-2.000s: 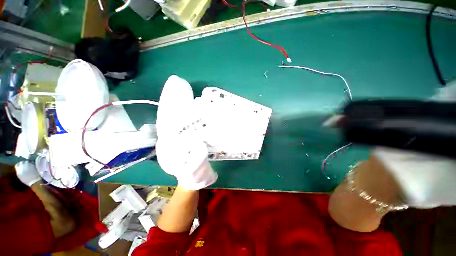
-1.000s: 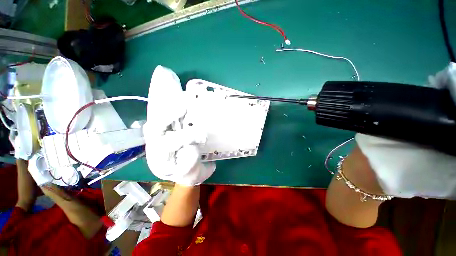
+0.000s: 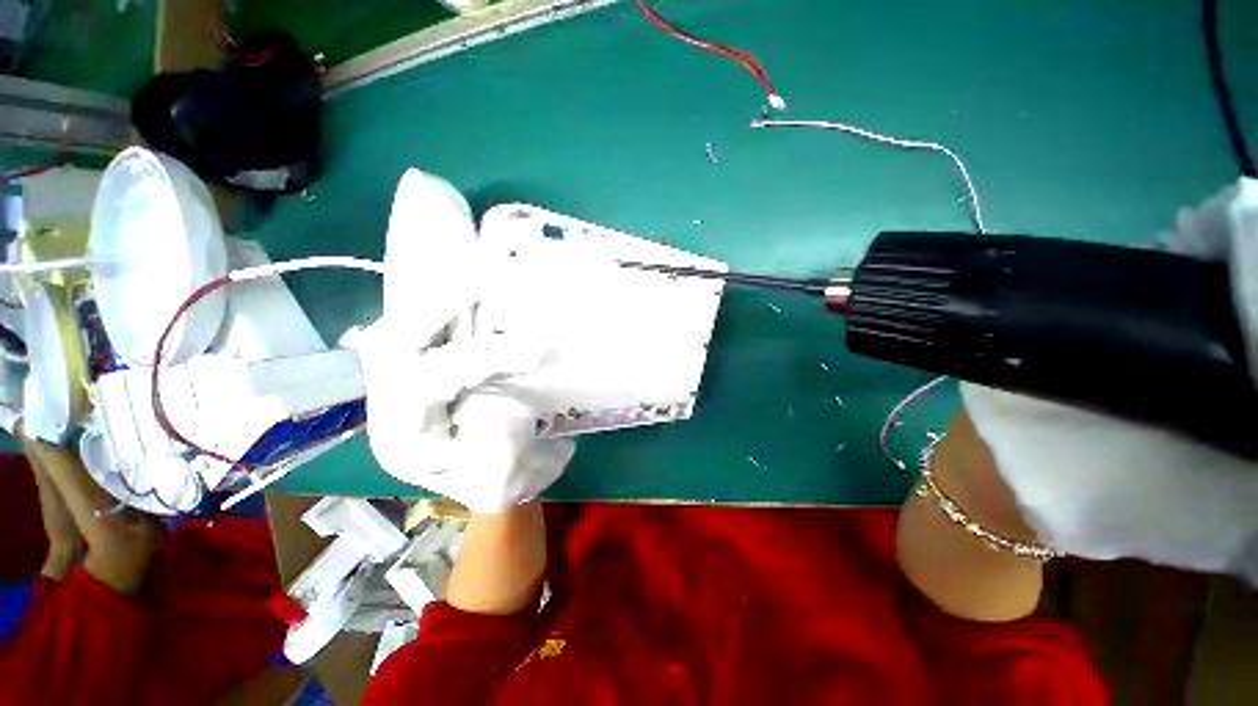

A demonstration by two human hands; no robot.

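Observation:
The flat white base housing [image 3: 621,331] lies on the green bench in front of me, with holes along its edges. My gloved left hand [image 3: 476,393] grips its left part, beside the upright white lamp or fan head [image 3: 428,228]. White glove and white parts blend, so the exact finger hold is hard to see. My gloved right hand [image 3: 1104,462] holds the black electric screwdriver [image 3: 1035,310] level. Its long thin bit [image 3: 773,283] points left and reaches over the housing's upper face; whether the tip sits in a hole cannot be told.
White units with wires and a blue panel [image 3: 297,430] are heaped at the left. A black bundle [image 3: 235,117] lies behind them. Loose wires [image 3: 883,135] and tiny screws lie on the bench. A carton of white parts [image 3: 352,552] is below. Another person's arms [image 3: 104,531] are at lower left.
The screwdriver, blurred and away from the housing two seconds ago, has its bit over the housing in the last two frames. The whole scene has shifted slightly left and up.

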